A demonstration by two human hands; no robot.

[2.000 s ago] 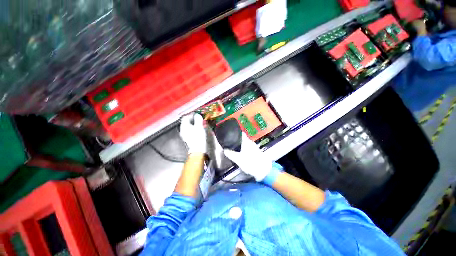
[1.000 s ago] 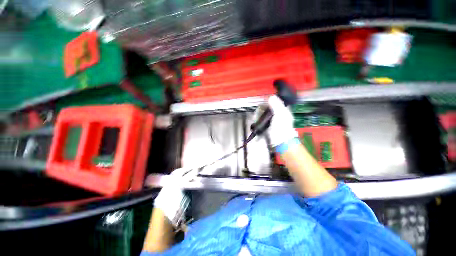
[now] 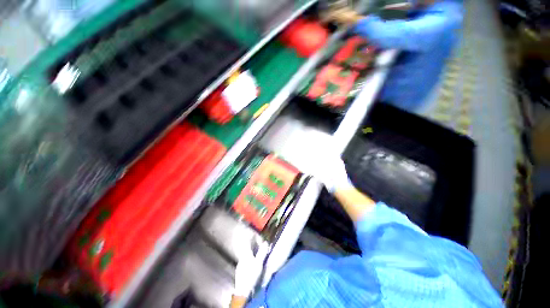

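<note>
A carrier fixture with a green circuit board (image 3: 226,182) and a red cover plate (image 3: 266,191) lies on the metal conveyor bed. Small green boards show on the plate. My left hand (image 3: 248,264), in a white glove, is at the fixture's near-left end, blurred; its hold cannot be told. My right hand (image 3: 328,168), in a white glove, is over the conveyor rail past the fixture's far-right end; its fingers blend into the bright metal. A dark object, perhaps the scanner (image 3: 186,299), shows at the bottom edge.
A red compartment tray (image 3: 163,198) lies on the shelf, with a black compartment tray (image 3: 145,78) above it. A black tote (image 3: 449,174) stands right of the line. More red plates (image 3: 333,84) lie up the line, beside another person's blue sleeve (image 3: 410,30). White paper (image 3: 240,92) lies on red pieces.
The view has swung right. My right hand has let go of the scanner and moved past the fixture. My left hand has left the cable and moved beside the fixture.
</note>
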